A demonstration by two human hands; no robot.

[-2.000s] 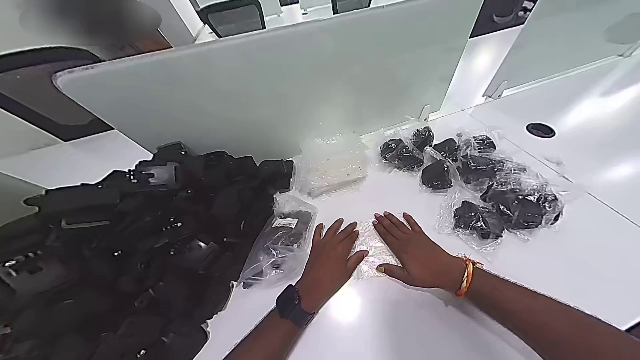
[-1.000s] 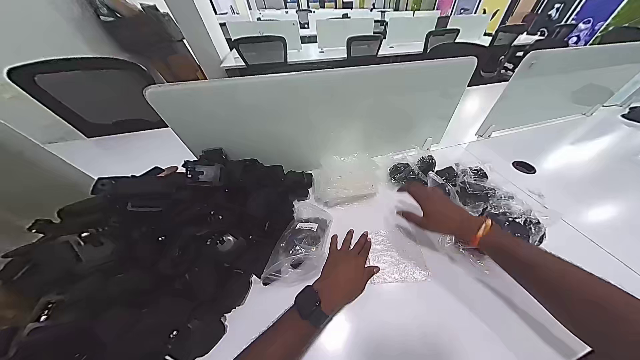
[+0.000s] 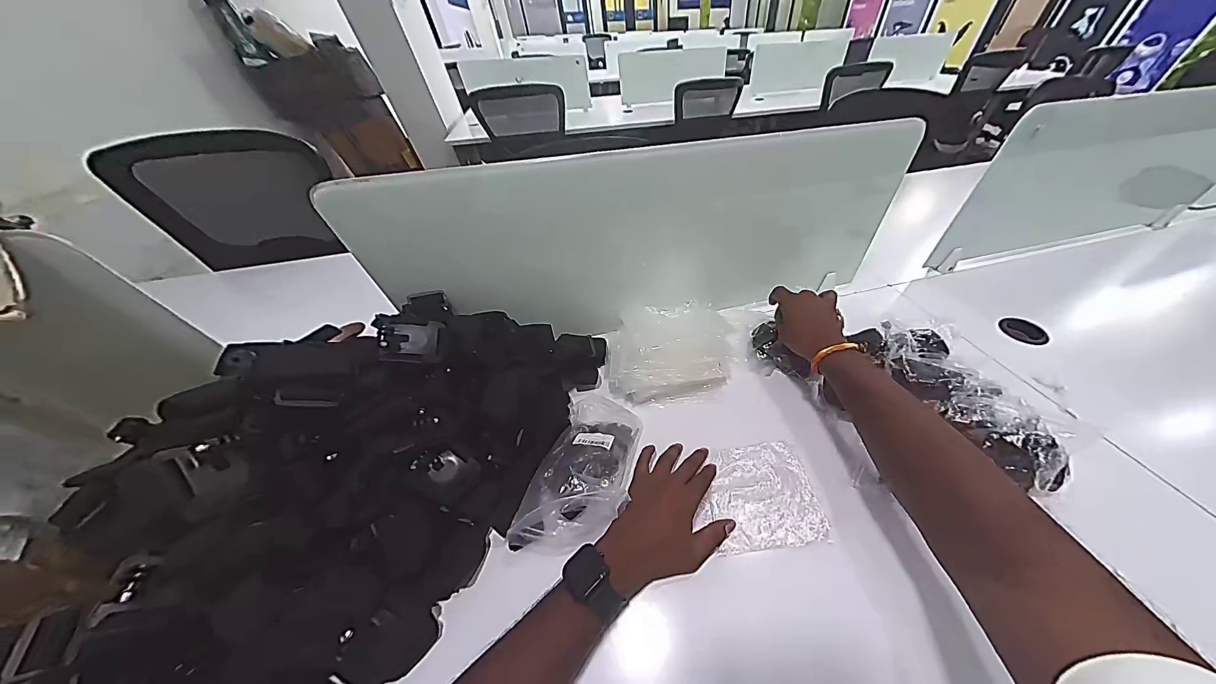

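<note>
My left hand (image 3: 668, 518), fingers spread, rests at the left edge of a flat sheet of clear bubble wrap (image 3: 768, 499) on the white desk. Left of it lies a clear plastic bag (image 3: 581, 475) with a dark item and a label. My right hand (image 3: 807, 323) reaches over the black items wrapped in clear plastic (image 3: 950, 380) at the right; its fingers bend down at the far end of that group, and whether they grip one is hidden. Between the two sides, near the divider, sits a stack of clear plastic packaging (image 3: 670, 353).
A large heap of black items (image 3: 313, 475) covers the left side. A frosted divider panel (image 3: 627, 218) stands along the desk's back edge. A round black cable grommet (image 3: 1023, 331) is set in the desk at the right. Mesh chairs (image 3: 228, 195) stand beyond.
My right hand has left the bubble wrap and moved away from me to the wrapped black items. My left hand stays near the wrap. The view has tilted up.
</note>
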